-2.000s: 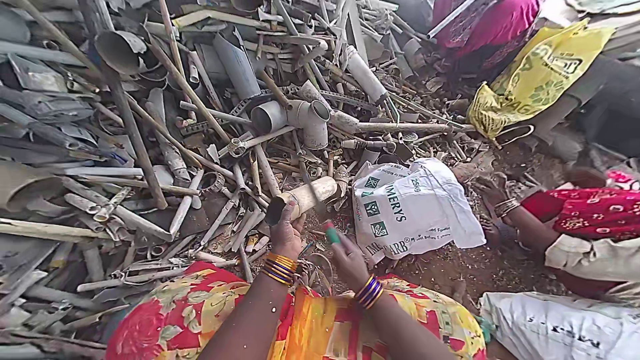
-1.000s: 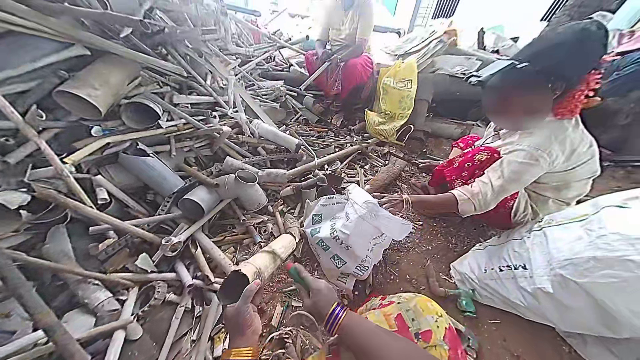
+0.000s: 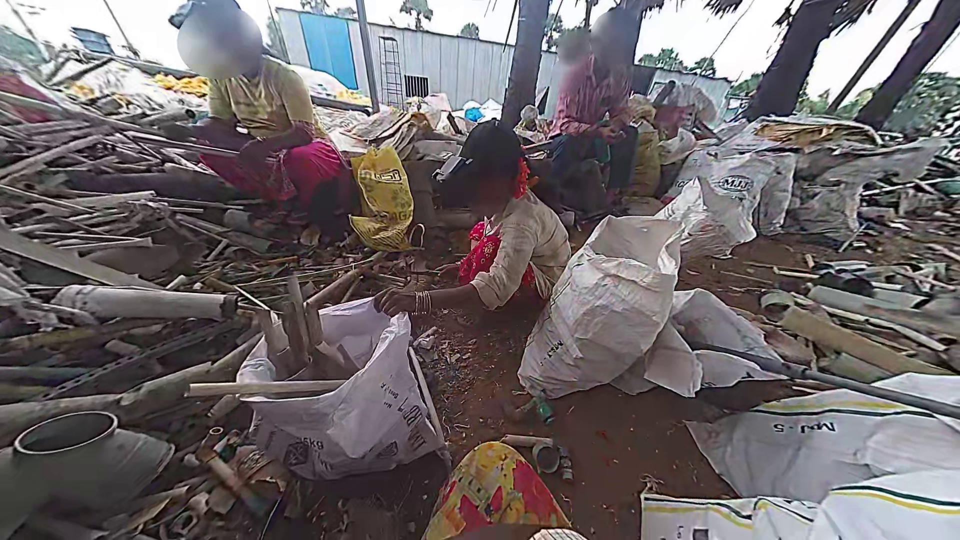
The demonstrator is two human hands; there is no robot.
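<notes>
Neither of my hands can be made out; a brown and pale shape cut off at the bottom edge is too partial to name. My knee in yellow and red patterned cloth (image 3: 495,491) shows at the bottom centre. In front of it and to the left stands an open white woven sack (image 3: 349,431) with cut pipe pieces (image 3: 296,330) upright inside. A pale pipe (image 3: 262,388) lies across its near rim. A co-worker's hand with bangles (image 3: 397,301) touches the sack's far rim. Short pipe pieces (image 3: 545,456) lie on the soil just beyond my knee.
A heap of plastic pipes (image 3: 142,302) covers the left side, with a wide pipe fitting (image 3: 90,457) nearby. A co-worker (image 3: 525,240) crouches ahead; others sit behind. A full white sack (image 3: 607,315) stands right of centre, flat sacks (image 3: 817,442) lie right, and a yellow bag (image 3: 384,199) is farther back.
The view has swung up and to the right. My hands, the pipe and the green-handled tool have left the view. The white sack, crumpled before, now stands open with pipe pieces in it.
</notes>
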